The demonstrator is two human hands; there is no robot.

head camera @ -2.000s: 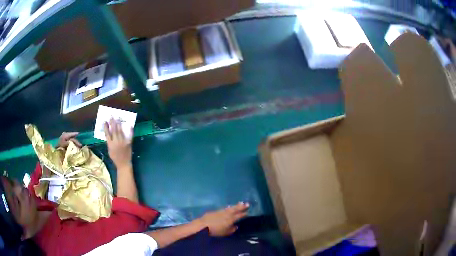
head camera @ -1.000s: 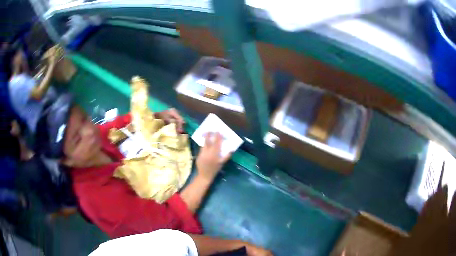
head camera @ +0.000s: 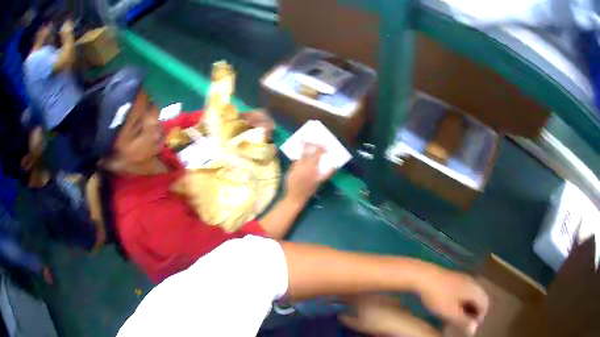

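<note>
My left hand, below a white sleeve, reaches across the bottom to the lower right, over or beside an open brown carton. Its fingers look curled; blur hides whether they hold anything. A second blurred patch of skin shows under my left forearm; I cannot tell whether it is my right hand. The carton is cut off by the frame's edge, with its brown lid at the far right.
A person in red sits at the left with crumpled gold packaging and a hand on a white sheet. Two packed cartons stand behind a green post. A white foam piece lies at the right.
The view has swung left, bringing the neighbour further into view. My left arm has extended rightward to the open carton. The neighbour's hand stays on the white sheet.
</note>
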